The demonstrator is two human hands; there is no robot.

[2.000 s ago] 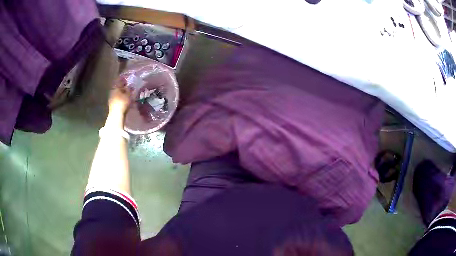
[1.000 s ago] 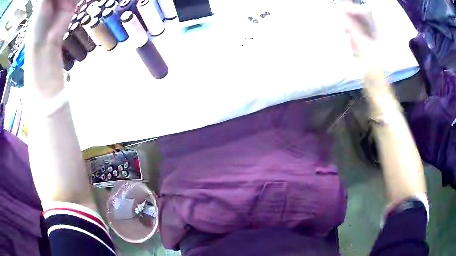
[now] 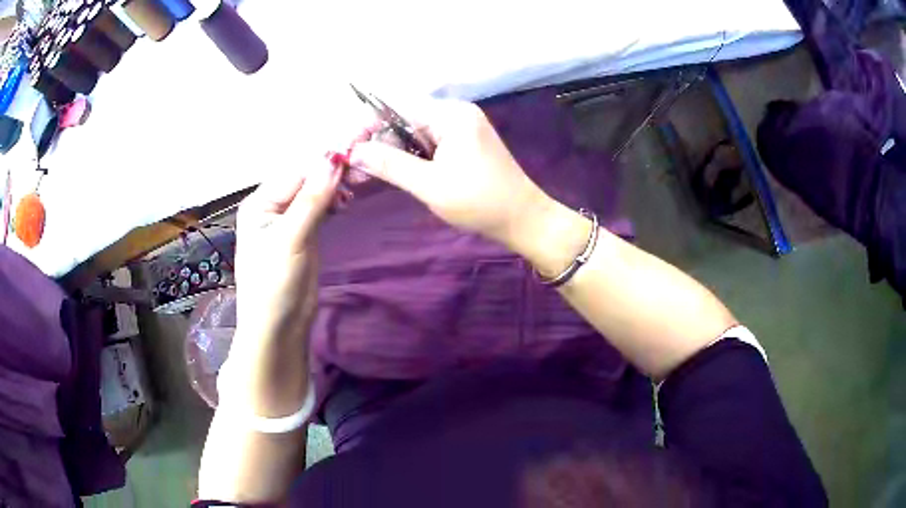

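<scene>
Small dark scissors point(image 3: 395, 121) lie in my right hand point(image 3: 462, 174), blades pointing up and left. My left hand point(image 3: 288, 223) meets the right fingertips over the table's front edge. A tiny red or pink spot shows where the fingertips meet; whether it is a nail or a small piece I cannot tell. No needle or thread can be made out between the fingers. Purple trousers point(image 3: 437, 298) lie over my lap below the hands, with a pocket outline and seams showing.
White-covered table point(image 3: 298, 60) ahead, with a purple spool point(image 3: 233, 38) lying on it and several spools at upper left. Box of small spools point(image 3: 194, 270) and pink basket point(image 3: 206, 342) stand below left. Purple garments hang at both sides; a blue metal leg point(image 3: 750, 159) is at right.
The left hand has gone from the basket to the table's far left and then in to the centre. The right hand has come in from the table's right side and now has scissors.
</scene>
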